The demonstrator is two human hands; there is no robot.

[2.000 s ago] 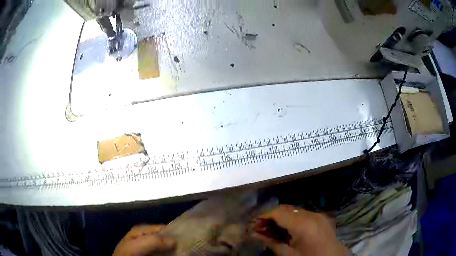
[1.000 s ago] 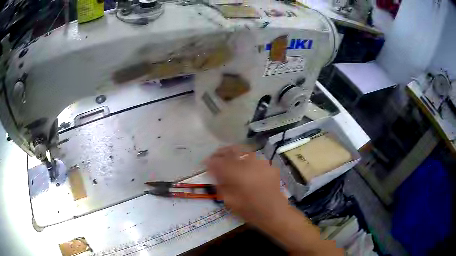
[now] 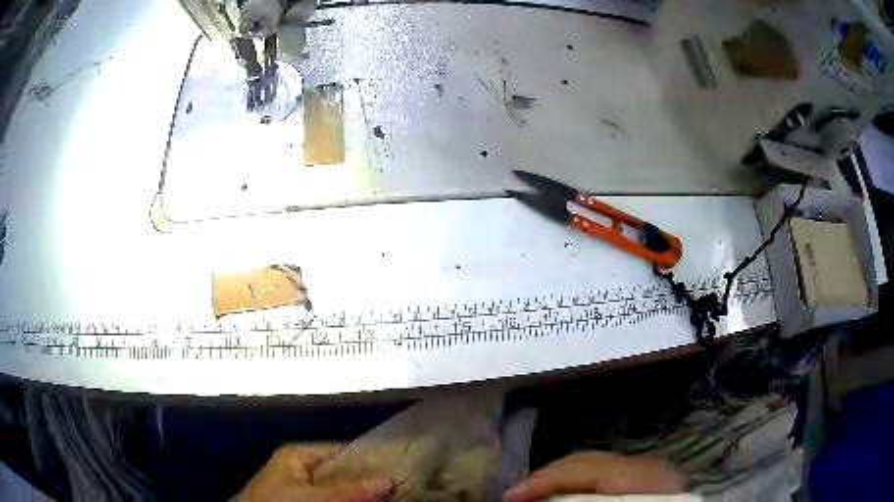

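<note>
A beige cloth piece (image 3: pixel 431 453) lies below the table's front edge, blurred and cut off by the bottom. My left hand (image 3: pixel 309 473) grips its left side, thumb on top. My right hand (image 3: pixel 600 475) is at its right side, partly out of the picture; a pale strip shows under it, and its grip is unclear. Orange-handled snips (image 3: pixel 613 227) lie on the table, black blades pointing left, tied to a black cord (image 3: pixel 747 267).
The presser foot (image 3: pixel 263 83) stands at upper left beside a tan strip (image 3: pixel 323 125). A cardboard scrap (image 3: pixel 259 291) lies by the printed ruler (image 3: pixel 461 324). A white tray (image 3: pixel 826 316) holds a tan block at right. Pale cut pieces (image 3: pixel 750 446) are at lower right.
The snips now lie on the table, as one second ago, with my right hand off them. That hand has moved from beside the tray down to the cloth. The view has tilted back down to the lap.
</note>
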